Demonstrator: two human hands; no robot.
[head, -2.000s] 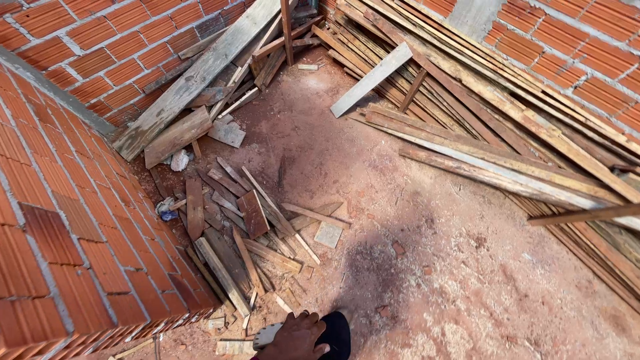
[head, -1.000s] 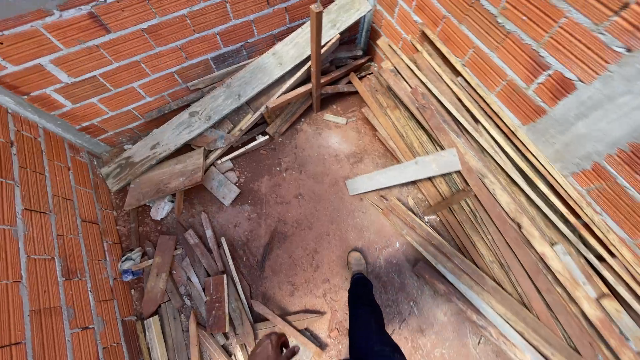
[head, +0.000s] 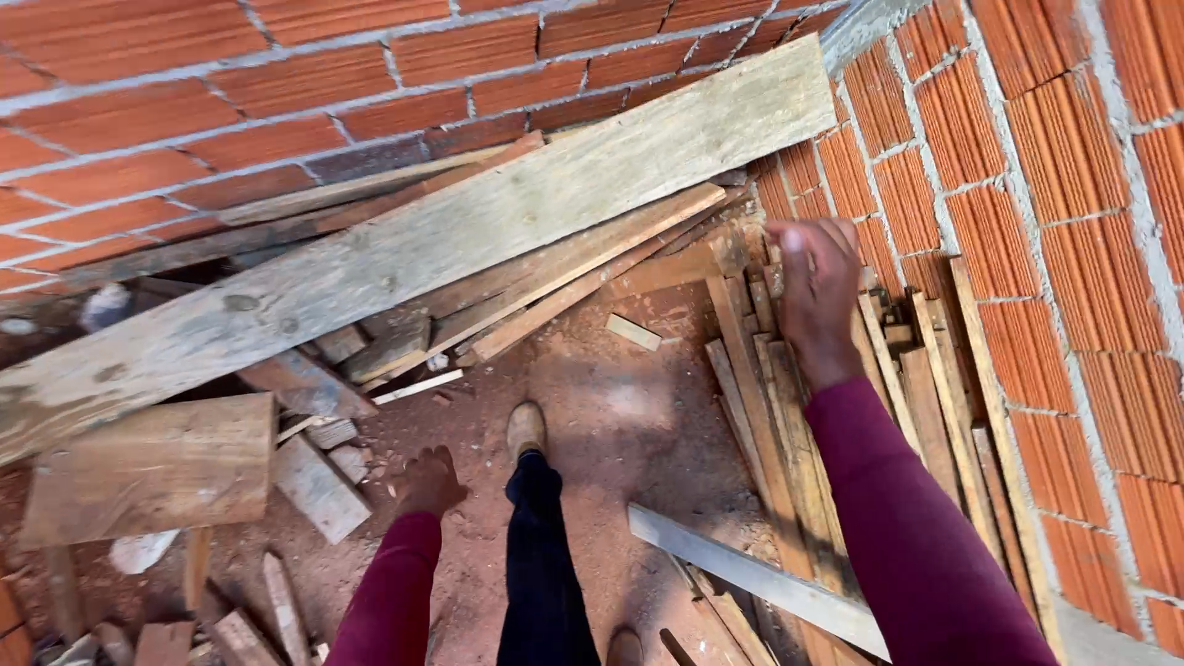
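My right hand (head: 819,296) is raised above the far end of the timber pile (head: 786,435), fingers curled; a dark brown thing, perhaps a thin post, is not visible in it, and I cannot tell whether it grips anything. Lower and to the left, my left hand (head: 430,481) hangs over the reddish dirt floor with its fingers spread, holding nothing. A long, wide weathered plank (head: 518,227) slants across the view from lower left to upper right, beyond both hands. Narrower wooden boards (head: 592,268) lie just below its edge.
Hollow-brick walls (head: 462,65) meet at the upper right corner. A short wide board (head: 157,462) and wood scraps (head: 324,486) lie at left. A pale board (head: 749,569) crosses the lower right. My boot (head: 526,430) is on the dirt floor.
The view has moved toward the far corner. Both hands now show with forearms extended; a second ago only part of one hand was visible at the bottom edge.
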